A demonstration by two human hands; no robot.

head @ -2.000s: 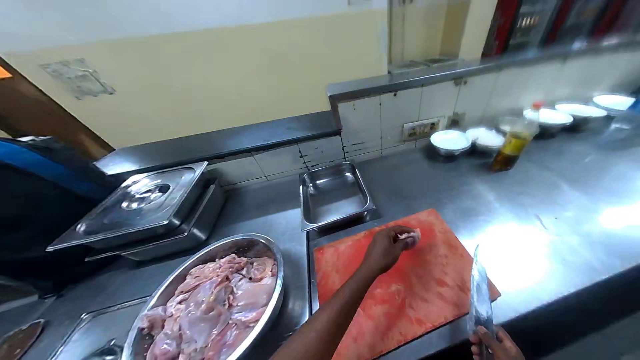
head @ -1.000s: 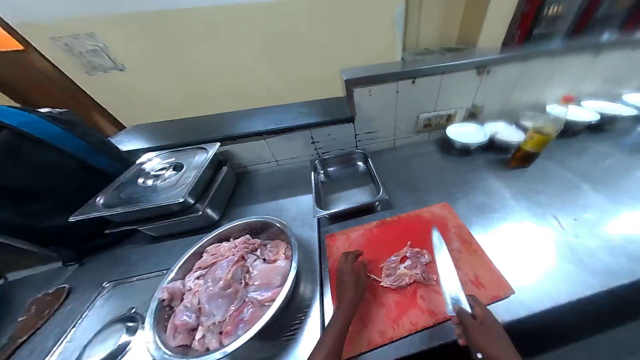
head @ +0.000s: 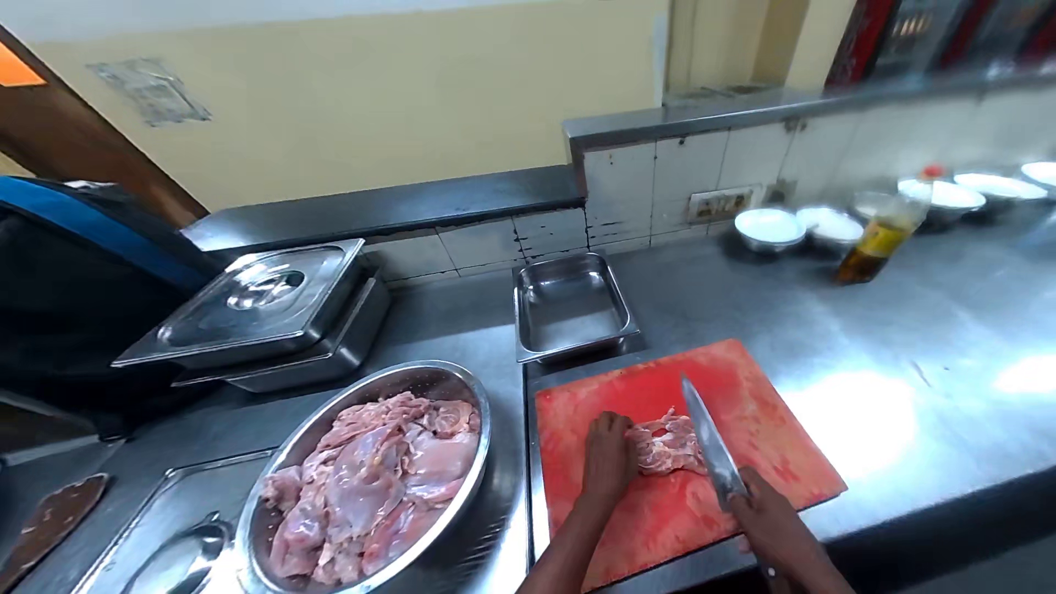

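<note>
A flattened piece of raw chicken (head: 668,445) lies on a red cutting board (head: 767,412). The fingers of my left hand (head: 610,454) rest at its left edge. My right hand (head: 763,516) is closed around the handle of a large kitchen knife (head: 711,437), whose blade points away from me along the meat's right side. Left of the board stands an oval perforated metal colander (head: 481,437) heaped with raw chicken pieces (head: 371,487). Behind the board sits a shallow rectangular steel pan (head: 573,305) with nothing in it.
Lidded steel pans (head: 272,305) are stacked at the left. Along the tiled wall stand several metal bowls (head: 769,229) with white contents and a bottle of dark liquid (head: 883,239). A metal lid (head: 186,553) lies at the lower left, beside a dark bag (head: 74,313).
Two seconds ago my left hand held meat above the board; the chicken now lies spread flat. Since one second ago, my left hand has moved onto the meat's edge and the knife sits closer against it.
</note>
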